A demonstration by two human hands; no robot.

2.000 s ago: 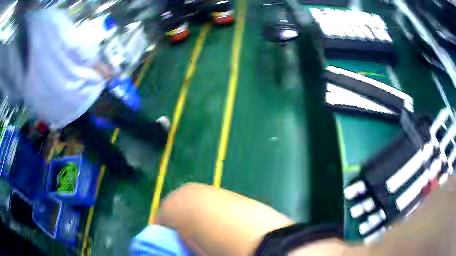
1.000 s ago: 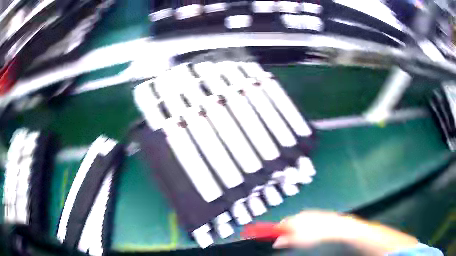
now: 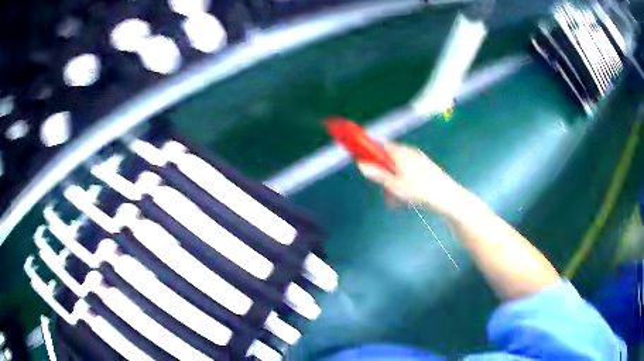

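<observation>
My right hand [image 3: 413, 176] is shut on a red-handled tool [image 3: 361, 146], held over the green bench; the tool's type is too blurred to tell. My left hand is not in view. A black foam tray [image 3: 272, 201] lies at the lower left, left of my hand and apart from it. Several long white units [image 3: 201, 229] lie in its parallel slots, with thin pronged ends at the upper left. Short white pieces [image 3: 302, 302] line the tray's right edge.
A pale rail [image 3: 166, 92] curves behind the tray, with an upper black tray of round white parts beyond it. A white bracket [image 3: 455, 63] stands at the back. Another tray of white pieces [image 3: 589, 46] is at the upper right.
The view has swung from the floor to the bench and then to the right, so the foam tray now shows lower left. My right hand with the red tool now shows fully, away from the tray.
</observation>
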